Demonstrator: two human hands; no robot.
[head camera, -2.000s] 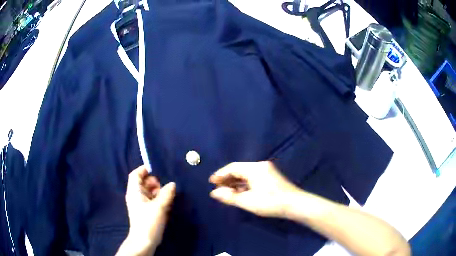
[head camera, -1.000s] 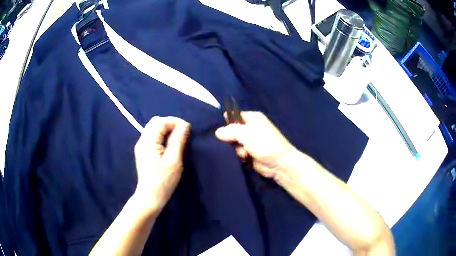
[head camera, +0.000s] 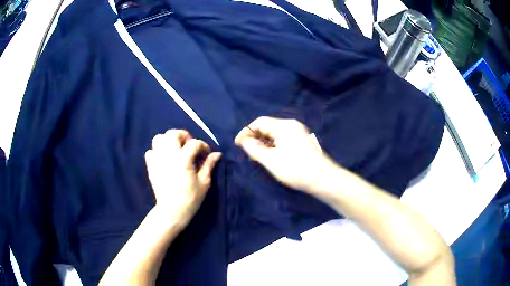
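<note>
A navy jacket lies spread over the table, its front turned back so the dark lining shows at the right. White edge trim runs diagonally from the neck down towards my hands. My left hand pinches the jacket's front edge just below the end of the visible trim. My right hand is close by on the right, over the turned-back front, fingers curled. A thin dark line shows at its fingers; I cannot tell whether it is a tool or cloth. A dark label area shows at the neck.
A metal flask stands at the upper right of the white table, beside a white object and a dark flat item. A ruler-like strip lies at the right. A blue crate and blue floor are beyond the table.
The jacket's right-hand front has been turned back, uncovering the lining. The button seen earliest no longer shows. The dark snips seen in my right hand one second ago are not clearly visible now.
</note>
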